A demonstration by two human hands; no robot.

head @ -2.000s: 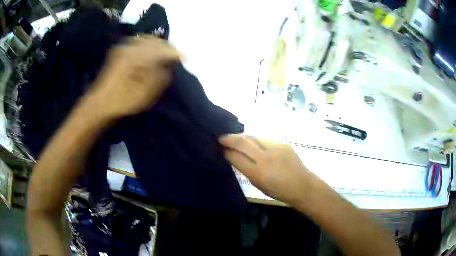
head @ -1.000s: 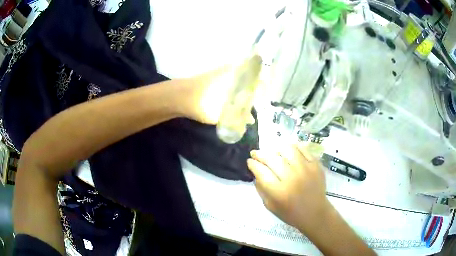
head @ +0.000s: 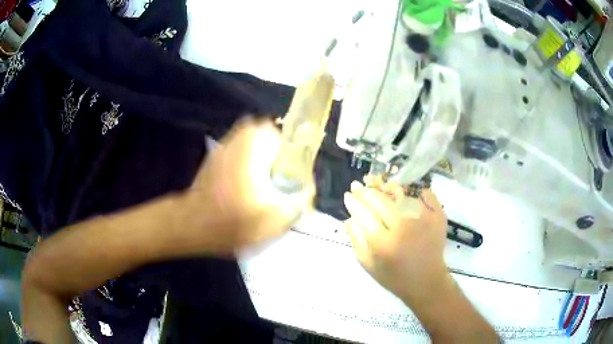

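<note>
A dark embroidered garment (head: pixel 134 127) lies over the left of the table, and its narrow plain end reaches the presser foot and needle (head: pixel 366 160). My left hand (head: pixel 252 185) is on the cloth left of the needle, blurred and partly behind the yellowed machine lamp (head: pixel 304 127); its fingertips are hidden. My right hand (head: pixel 396 228) is right beside the presser foot, fingers bent at the cloth end; whether it grips the cloth cannot be told. The off-white sewing machine (head: pixel 497 101) has a green scrap (head: pixel 430 15) on top.
Thread snips (head: pixel 464 234) lie on the white table (head: pixel 322 289) right of my right hand. A red-and-blue ring (head: pixel 575 313) hangs at the table's right edge. More dark embroidered cloth (head: pixel 124 306) lies below table level at lower left.
The narrow cloth end has moved from in front of the machine to under the needle area. My left hand has moved left and nearer; my right hand has moved slightly up to the presser foot.
</note>
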